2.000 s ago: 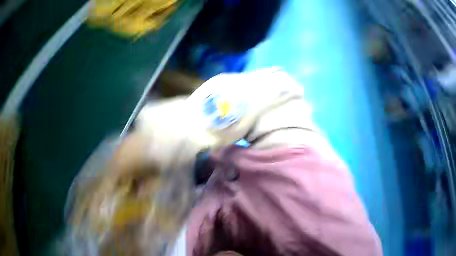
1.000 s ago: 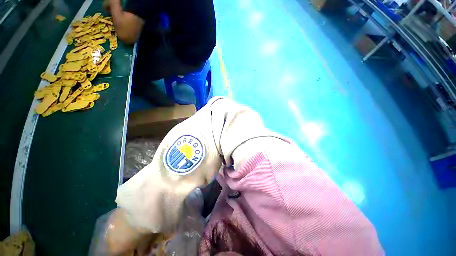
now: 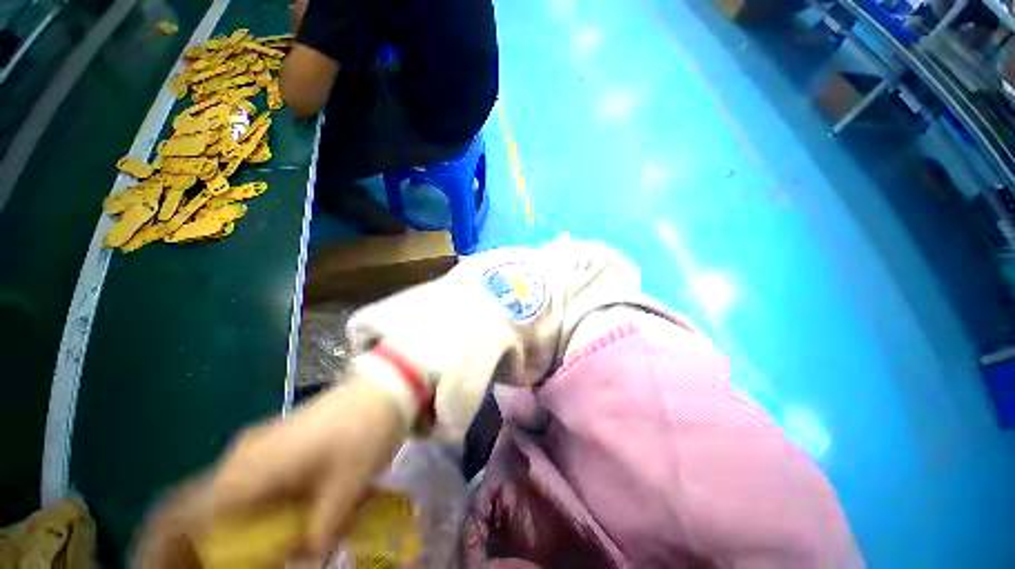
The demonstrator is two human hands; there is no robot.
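My right hand, in a cream sleeve with a red wristband, is blurred at the bottom left. Its fingers curl over a yellow part. More yellow shows just right of the fingers, beside a crinkled clear plastic bag on my lap side. A blurred skin-toned shape lies at the bottom edge, left of my right hand; I cannot tell whether it is my left hand. A loose pile of yellow parts lies on the dark green table.
A person in dark clothing sits on a blue stool beyond my arm. A cardboard carton and clear film are below the table edge. Brownish-yellow material is at the bottom left corner. Shelving stands at the right.
My right hand has come into clear view above the bag, with a yellow part under its fingers. The sleeve has shifted right, and the view has turned slightly.
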